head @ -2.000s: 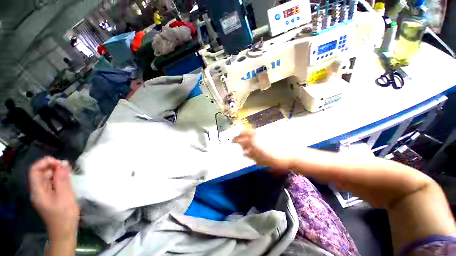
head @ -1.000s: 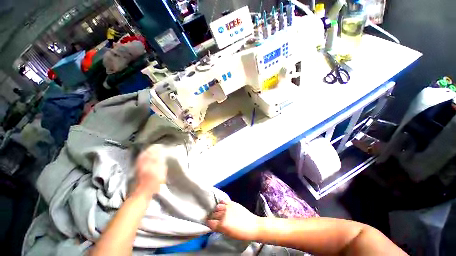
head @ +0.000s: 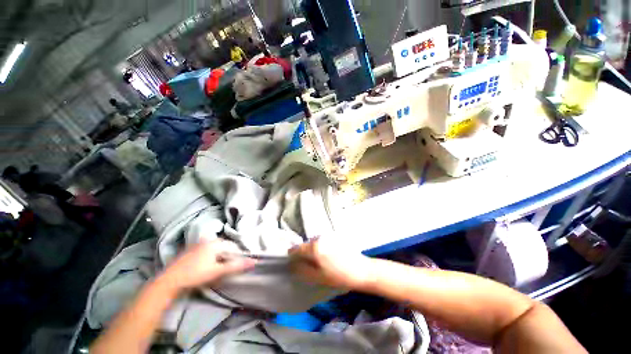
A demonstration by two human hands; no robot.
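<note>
The pale grey fabric (head: 242, 200) lies heaped left of the sewing machine (head: 394, 117) and hangs over the table's front edge towards the lap. My left hand (head: 204, 266), slightly blurred, grips a folded edge of it. My right hand (head: 322, 263) grips the same edge a short way to the right, near the table edge. The edge is stretched between both hands. Both hands are in front of and below the lit needle area (head: 346, 187), which has no fabric visibly held in the fingers near it.
Black-handled scissors (head: 559, 133) and a bottle of yellowish liquid (head: 583, 72) stand at the table's right. A thin blue stick (head: 423, 173) lies beside the dark bed cover (head: 384, 183). A white roll (head: 519, 252) is below the table. Heaped cloth (head: 176, 135) lies behind left.
My hands were apart, then both came onto the fabric. They are now closer together on one edge, and the fabric is bunched higher beside the machine. The camera view has also shifted.
</note>
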